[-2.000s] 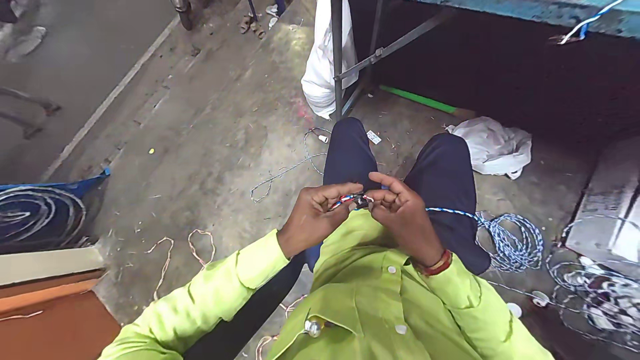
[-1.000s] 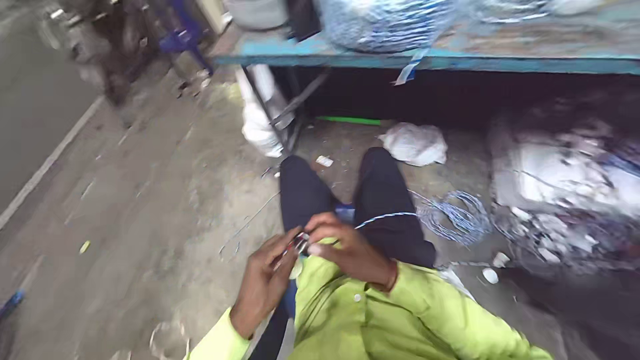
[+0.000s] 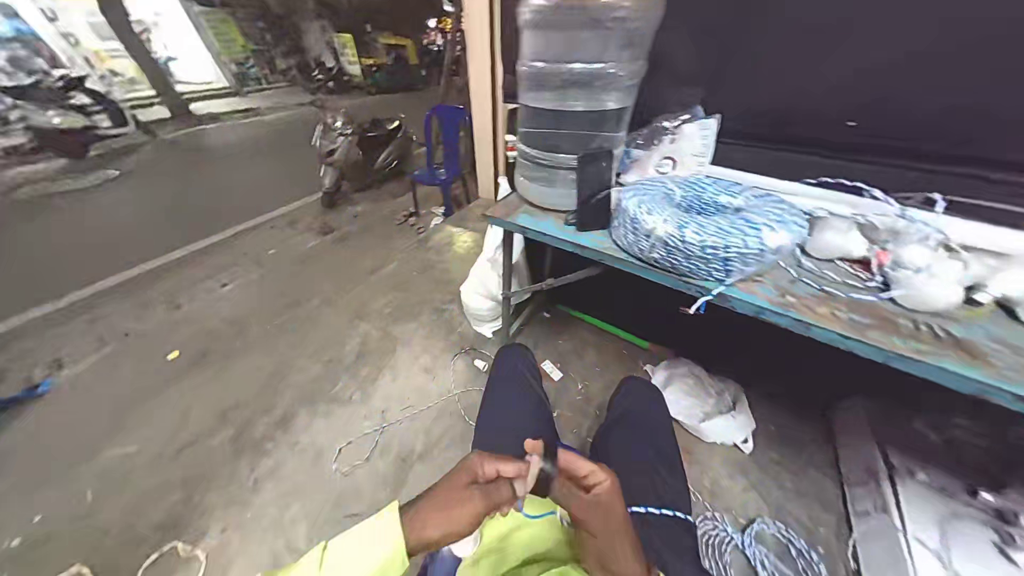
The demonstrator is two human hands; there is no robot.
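My left hand (image 3: 472,492) and my right hand (image 3: 592,500) meet above my lap. The left fingers pinch a small pale piece (image 3: 532,472), too blurred to name. The right fingers hold a small dark part (image 3: 546,474) right beside it. A thin blue wire (image 3: 536,514) curves below the fingertips. From the right hand's side a blue-and-white twisted cord (image 3: 660,512) crosses my thigh toward a loose coil (image 3: 752,544) on the floor.
A teal-edged table (image 3: 864,340) carries a large wrapped coil of blue-white cord (image 3: 708,224), a water jar (image 3: 572,120), a black phone-like slab (image 3: 594,190) and white bulb-like items (image 3: 928,276). Beneath lie a plastic bag (image 3: 704,400) and green stick (image 3: 604,326). Thin cord (image 3: 400,420) trails at left.
The view has tilted up strongly, bringing the tabletop and street into sight. My hands remain together above my lap; a pale piece and a dark part now show between the fingers.
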